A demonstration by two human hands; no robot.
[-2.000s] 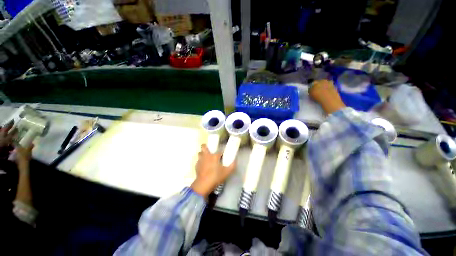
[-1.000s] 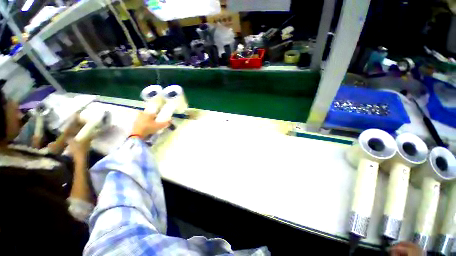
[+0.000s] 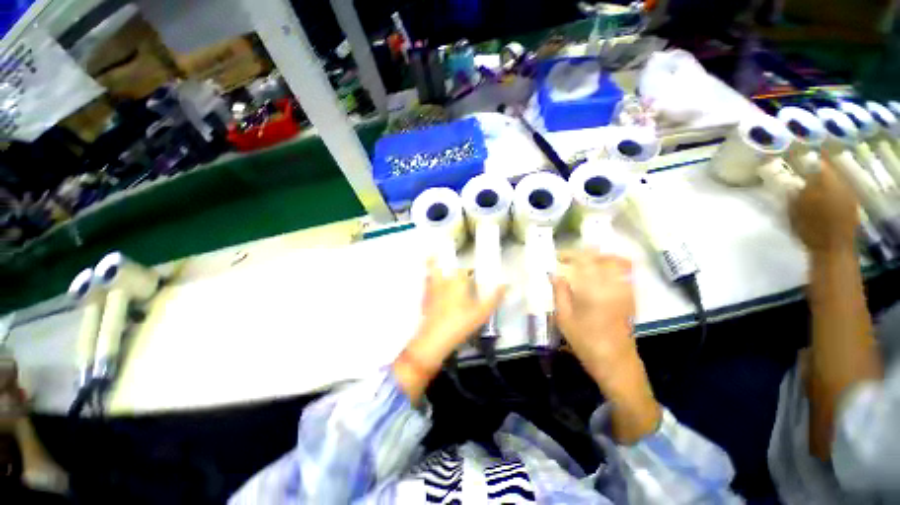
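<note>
Four cream-white hair dryers (image 3: pixel 541 202) stand out in a close row in front of me, heads away and handles towards me. My left hand (image 3: pixel 444 316) is on the handle of the leftmost one, thumb beside the second handle. My right hand (image 3: pixel 598 308) is round the handle of the rightmost one, its thumb near the third handle. The hands hide parts of these handles. Another hair dryer (image 3: pixel 632 148) lies slanted just right of my right hand, its black cord hanging over the edge. Both hands are slightly blurred.
Two hair dryers (image 3: pixel 113 296) lie far left on the white bench (image 3: pixel 266 325). Behind the row are a blue parts bin (image 3: pixel 429 160), a black tool grip (image 3: pixel 541 143) and a second blue bin (image 3: pixel 577 94). A metal upright (image 3: pixel 321 108) stands behind. Another person's hand (image 3: pixel 824 212) is among dryers at right.
My left hand has left the pair of dryers at far left and come back to the row. My right hand, barely in view a second ago, is now on the row too. The view has turned right.
</note>
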